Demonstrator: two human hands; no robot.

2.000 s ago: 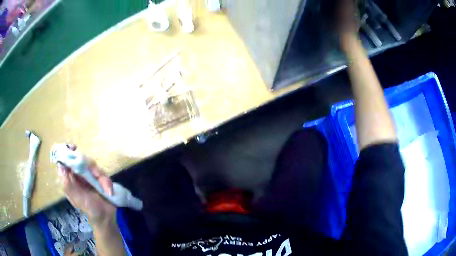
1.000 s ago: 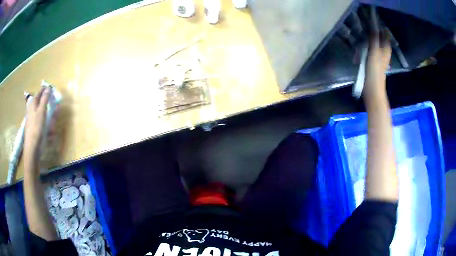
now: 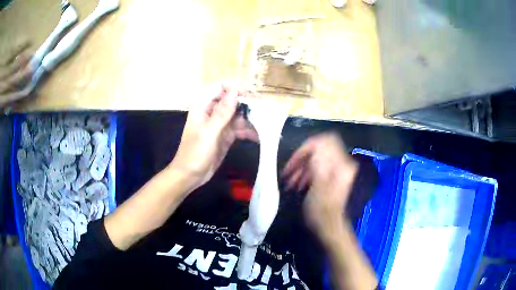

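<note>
A pale lower leg (image 3: 264,195) hangs over my lap, its wide end up at the bench edge and its stepped peg end down. My left hand (image 3: 210,133) grips around its upper end, beside a small black joint (image 3: 243,109). The fingers partly hide how the joint sits. My right hand (image 3: 325,175) is blurred just right of the leg, fingers curled; whether it holds anything cannot be told.
Two pale leg pieces (image 3: 73,39) lie at the bench's upper left, another person's hand (image 3: 14,73) beside them. A brownish dish (image 3: 286,73) with thin sticks is on the bench. Left bin (image 3: 113,164) holds grey soles. Blue right bin (image 3: 441,173) and grey metal box (image 3: 447,62) are at right.
My left hand has left the legs at the bench's left and now grips a leg over my lap. My right hand has come out of the metal box towards it. Another hand has appeared at left.
</note>
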